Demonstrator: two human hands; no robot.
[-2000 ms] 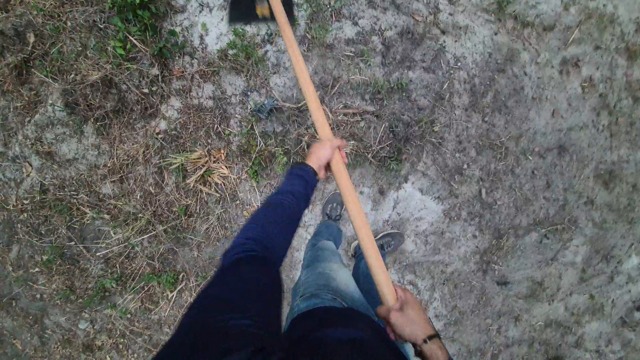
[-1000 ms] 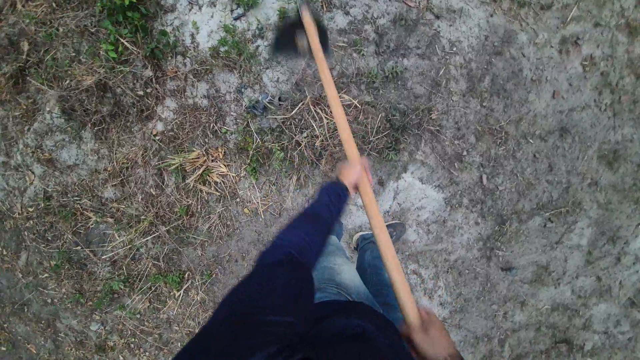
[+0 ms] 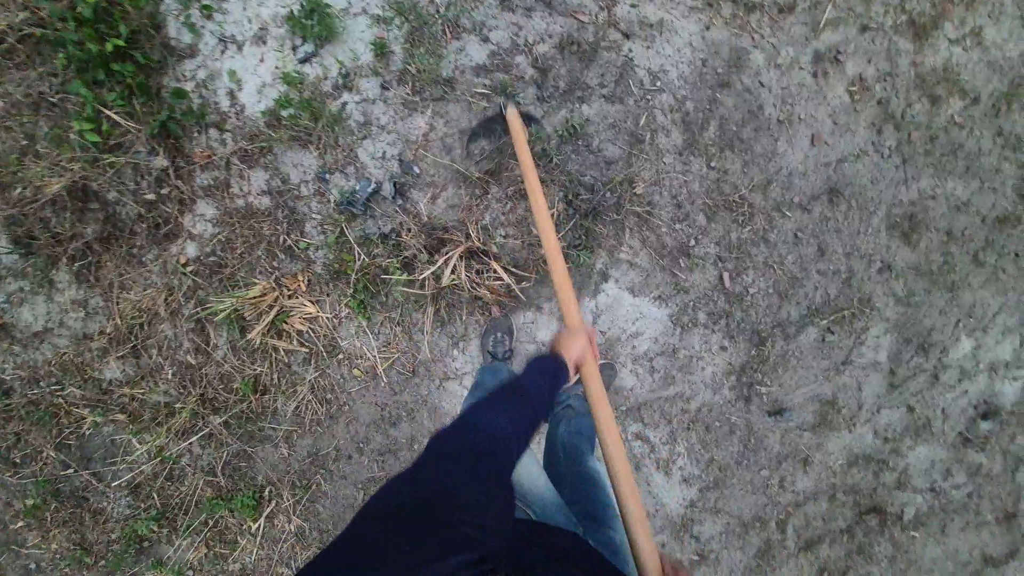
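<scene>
A long wooden handle (image 3: 552,248) of a hoe runs from the upper middle down to the bottom edge. Its dark blade (image 3: 490,132), blurred and partly behind the handle's top end, is at the ground; whether it touches cannot be told. My left hand (image 3: 574,350) is closed around the middle of the handle, in front of my shoes. Low at the bottom edge, my right hand (image 3: 674,566) is mostly cut off by the frame, with only a bit of it showing against the handle's lower end. Dry cut grass (image 3: 464,268) lies left of the handle.
My gray shoes (image 3: 498,340) stand on bare, pale soil. A bundle of dry stalks (image 3: 276,312) lies to the left, near a crumpled dark scrap (image 3: 364,194). Green weeds (image 3: 104,64) grow at the upper left. Grayish soil (image 3: 840,320) spreads across the right side.
The hoe's blade has come down the view, nearer to my feet, and rightward. My left hand has moved down and right with the handle; my right hand has slid mostly out of view.
</scene>
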